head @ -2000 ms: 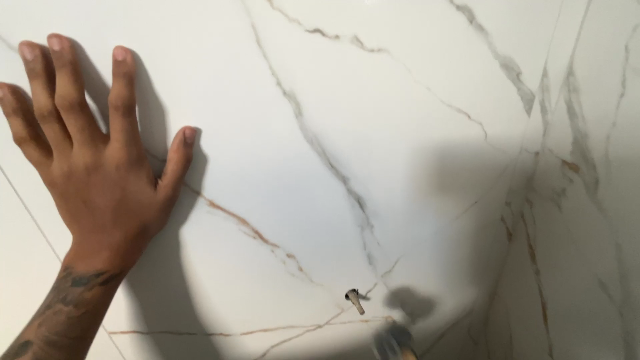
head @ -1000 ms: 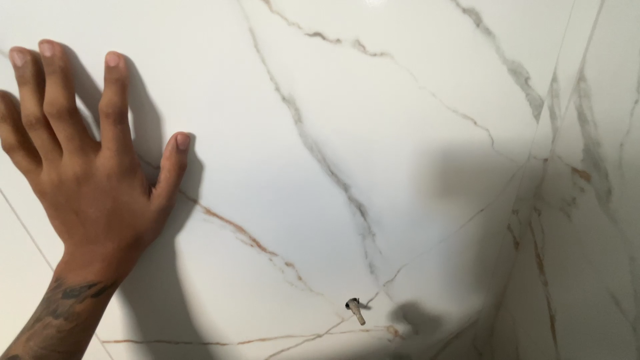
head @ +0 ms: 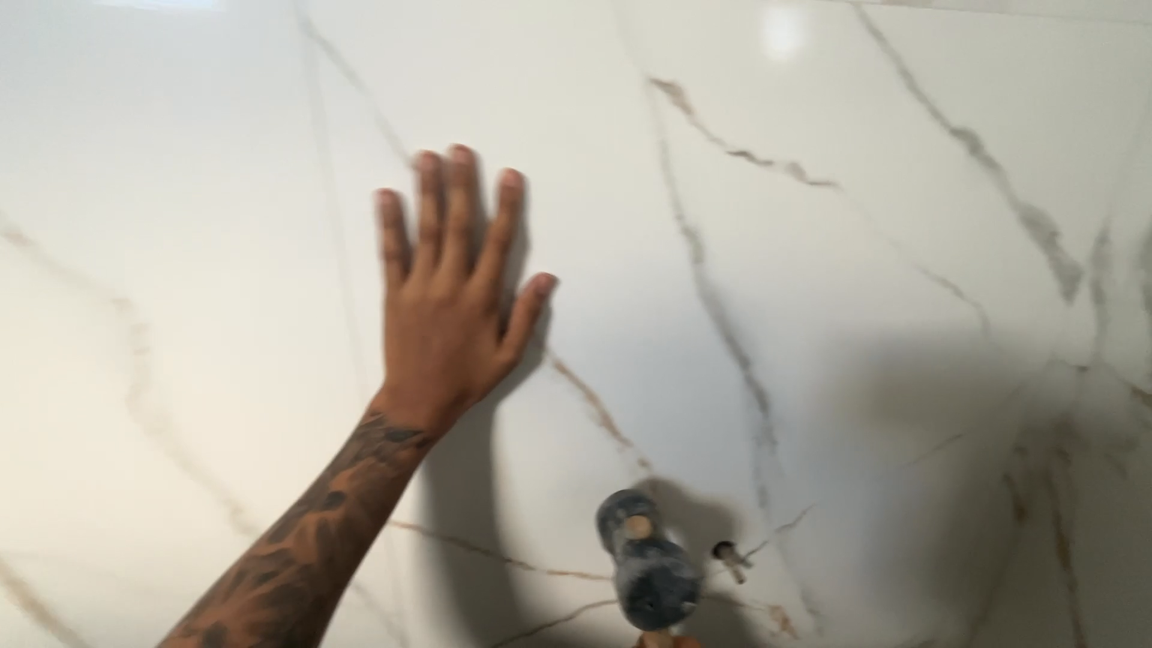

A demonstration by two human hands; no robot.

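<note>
My left hand (head: 445, 306) lies flat on a white marble-look wall tile (head: 630, 225) with grey and brown veins, its fingers spread and holding nothing. Below and right of it is a dark rubber mallet (head: 659, 585), dusty with pale residue, its head near the tile at the bottom middle. A bit of my right hand (head: 679, 642) shows at the bottom edge, closed around the mallet's wooden handle; the rest is out of view. Whether the mallet touches the tile, I cannot tell.
Just right of the mallet, a small pipe or fitting (head: 731, 560) sticks out of a dark hole in the tile. A thin joint line runs down left of my left hand. Another edge crosses the top right, and veined tile in shadow stands at the far right.
The mallet has come up into view beside the fitting; one second ago it was not visible. The view has swung left, showing more wall and forearm. My left hand remains flat on the tile.
</note>
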